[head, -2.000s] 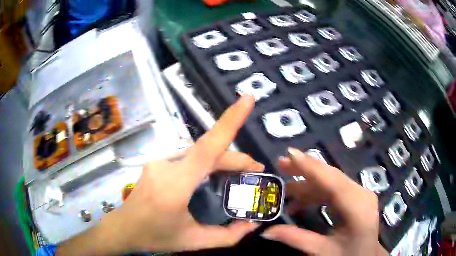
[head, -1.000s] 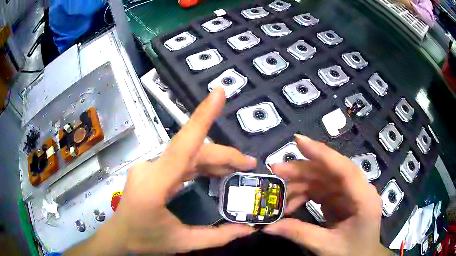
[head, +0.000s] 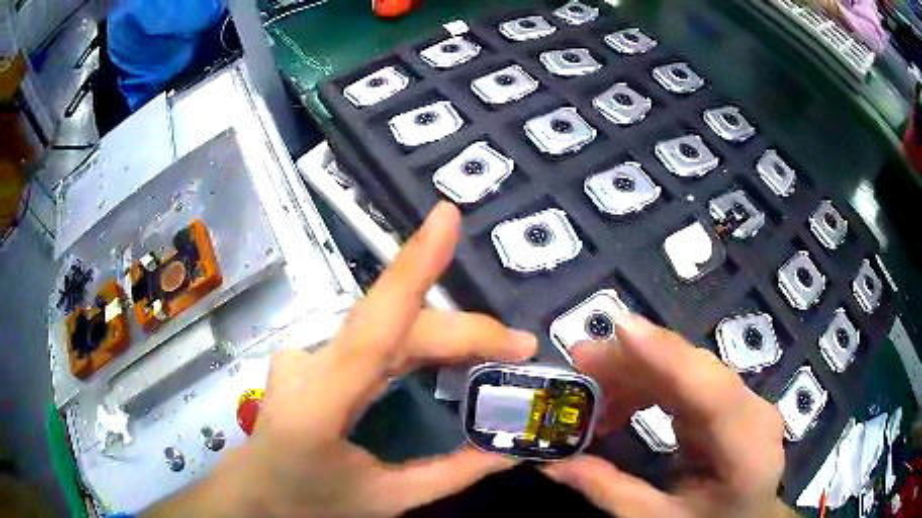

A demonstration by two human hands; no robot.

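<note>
An open watch case (head: 530,413) is held between both bare hands at the lower middle, its open side facing me. A silver battery and yellow flex show inside its silver rim. My left hand (head: 354,405) grips its left side with thumb and a bent finger, the index finger stretched out over the foam tray's edge. My right hand (head: 677,425) holds its lower right edge with the thumb, the other fingers bent behind its right side. The black foam tray (head: 647,265) lies behind, holding several watch cases back side up, and one open piece beside a white rounded part.
At left, a silver-white machine plate (head: 217,187) carries two orange fixtures (head: 174,275) and loose small black parts (head: 75,286). A red button (head: 250,411) and small buttons sit at its front. White wipes (head: 854,460) lie at lower right; a blue item stands at upper left.
The watch case is still held in both hands, now slightly tilted and a little to the right. The view has shifted slightly, so the tray and machine appear lower and to the right.
</note>
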